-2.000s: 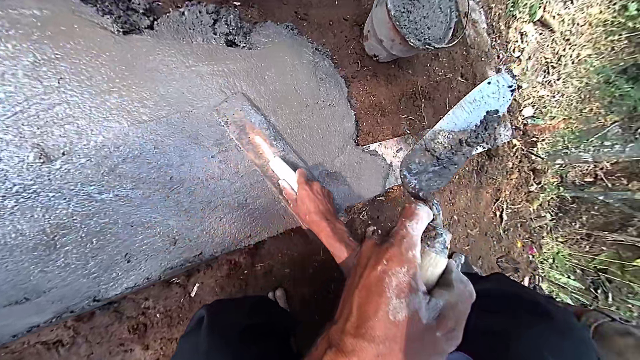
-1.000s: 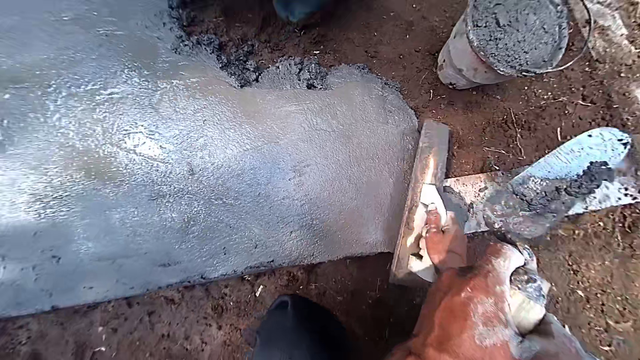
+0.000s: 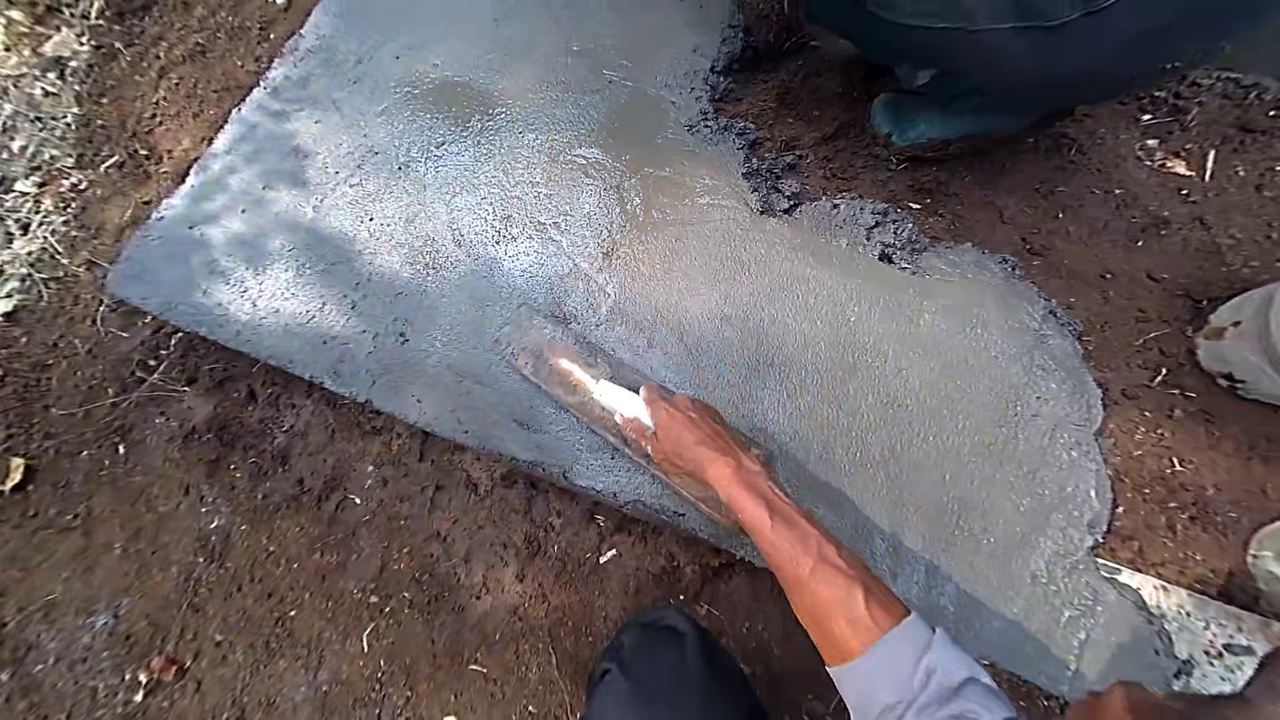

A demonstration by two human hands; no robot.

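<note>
My right hand (image 3: 690,440) is closed around the white handle (image 3: 620,400) of a long rectangular finishing trowel (image 3: 570,375). The tool's blade lies on smoothed wet concrete (image 3: 850,350), slanting from upper left to lower right, near the slab's lower edge. Only a sliver of my left hand (image 3: 1130,702) shows at the bottom right edge, beside the concrete; its fingers and anything in them are hidden. A mortar-smeared flat board or strip (image 3: 1200,620) meets the concrete at the lower right.
Brown soil (image 3: 250,560) borders the slab. At the top right is another person's dark clothing (image 3: 980,60), close to the ragged concrete edge. Part of a dirty pale bucket (image 3: 1245,345) stands at the right edge. My dark-clad knee (image 3: 670,670) is at the bottom.
The finishing trowel has moved from the concrete's right end back onto the slab, farther left. My left hand, earlier holding a pointed trowel, is now mostly out of frame. The view has swung left.
</note>
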